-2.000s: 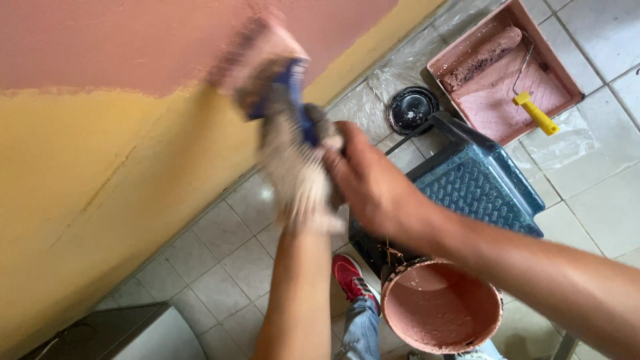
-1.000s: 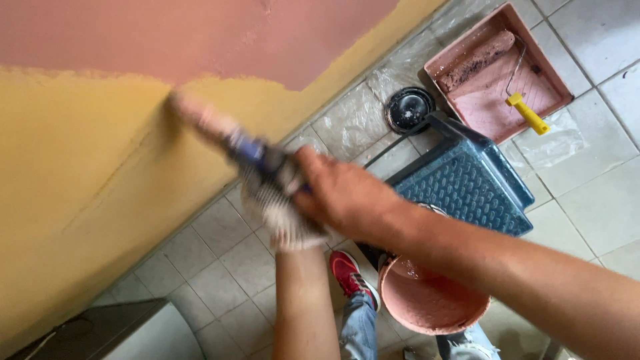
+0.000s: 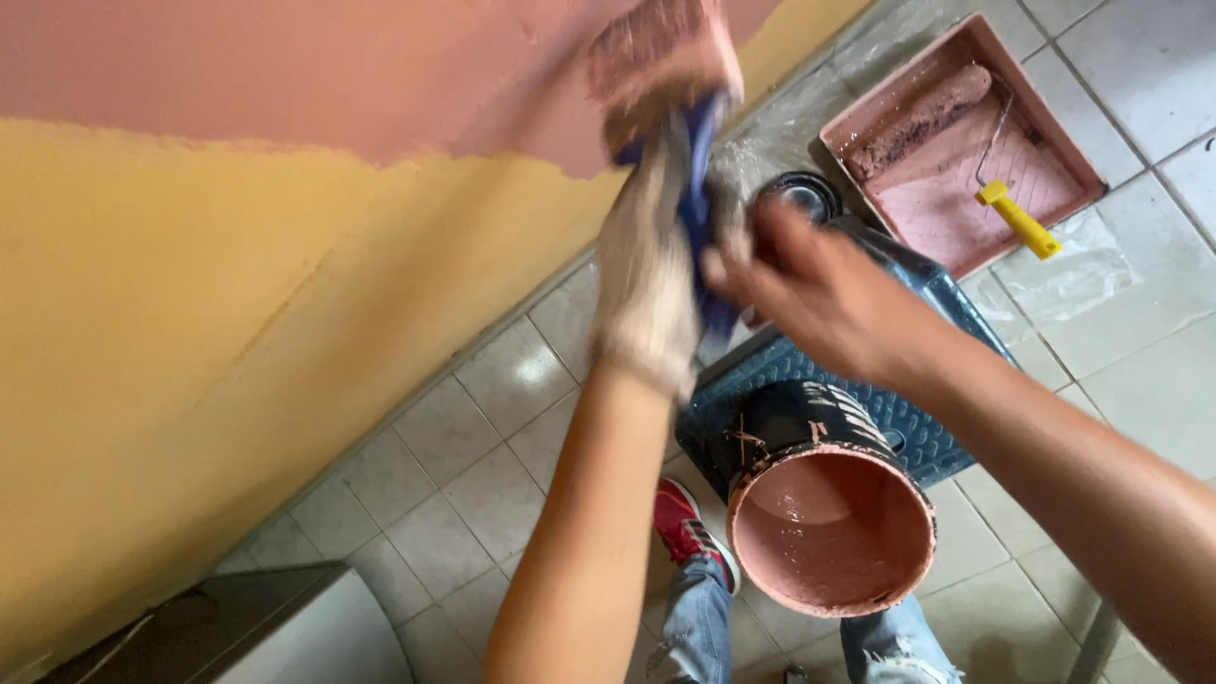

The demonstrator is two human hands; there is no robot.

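Observation:
My left hand (image 3: 651, 256), in a whitish knit glove, grips the blue handle (image 3: 701, 180) of a wide paintbrush. The pink-coated bristles (image 3: 660, 47) are at the pink part of the wall (image 3: 285, 66); motion blur hides whether they touch. My bare right hand (image 3: 817, 294) is just right of the handle, its blurred fingertips at or beside the handle's lower part; whether they hold it cannot be told. Below the hands, a black bucket (image 3: 803, 418) with pink paint (image 3: 826, 532) inside stands in front of a blue textured plastic step stool (image 3: 912, 408).
A pink-coated paint tray (image 3: 959, 214) holds a roller (image 3: 921, 119) with a yellow handle (image 3: 1021, 223). Near it are a round black lid (image 3: 807, 195) and clear plastic sheeting (image 3: 779, 123). The lower wall (image 3: 171, 313) is yellow. A grey object (image 3: 313, 636) stands lower left, and a red shoe (image 3: 684, 522) beside the bucket.
Since one second ago, the brush and my gloved left hand have swung up and right along the wall, from near the pink and yellow border. More of the bucket's black side shows.

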